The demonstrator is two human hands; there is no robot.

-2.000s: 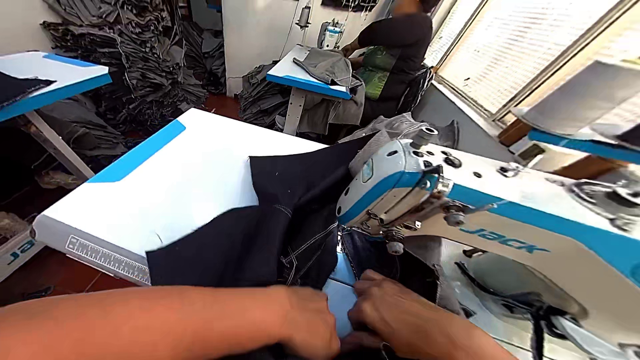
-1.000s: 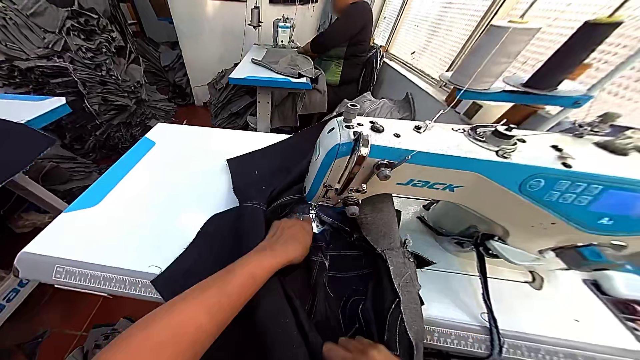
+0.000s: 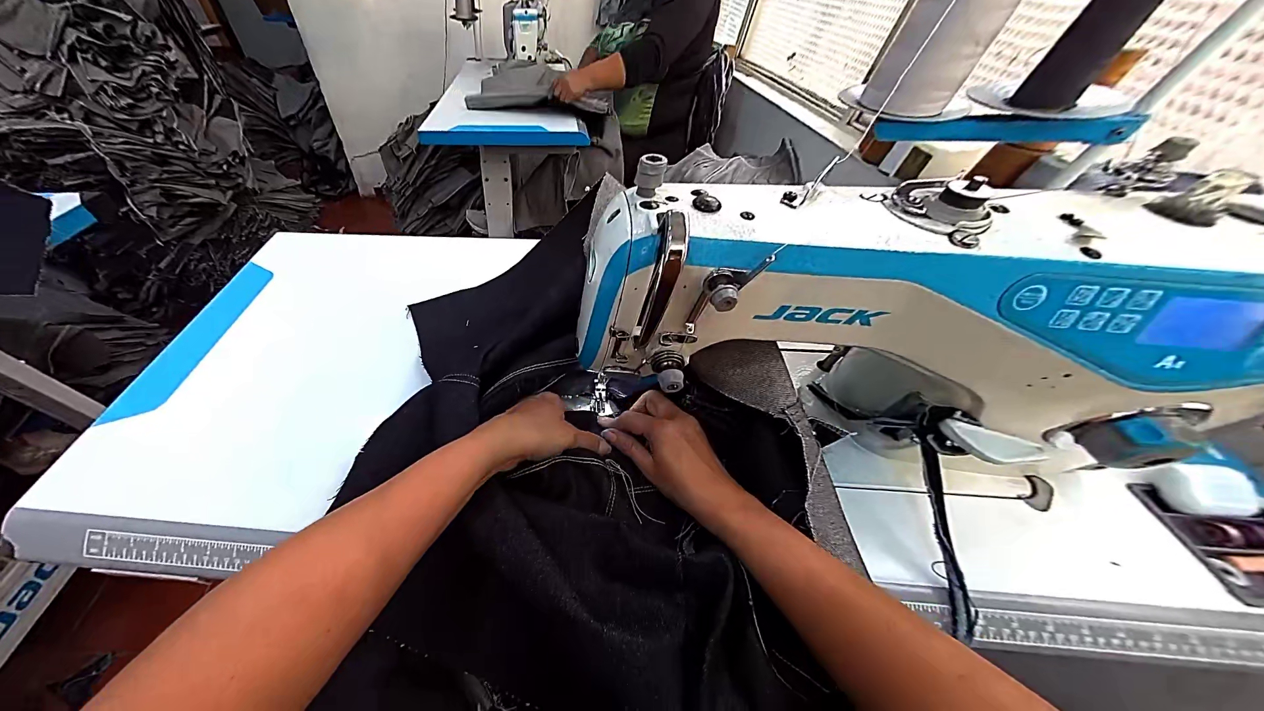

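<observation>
Dark denim trousers (image 3: 583, 573) with pale topstitching lie across the bed of a Jack sewing machine (image 3: 948, 286) and hang over the table's front edge. Just left of the presser foot (image 3: 600, 393), my left hand (image 3: 538, 430) presses on the denim, fingers bent. My right hand (image 3: 667, 439) pinches the fabric directly in front of the foot, thumb and index finger together. The two hands nearly touch. Loose pale threads trail below them. Part of the denim passes behind the machine head, where it is hidden.
The white sewing table (image 3: 326, 326) extends left. Thread cones (image 3: 933, 59) stand behind the machine. A black strip (image 3: 938, 523) hangs from the knee of the arm at right. Beyond, a person (image 3: 671, 69) handles grey fabric at another machine. Piled garments (image 3: 109, 128) fill the left background.
My left hand has stayed beside the presser foot. My right hand has moved up from the lower part of the denim to the fabric at the foot.
</observation>
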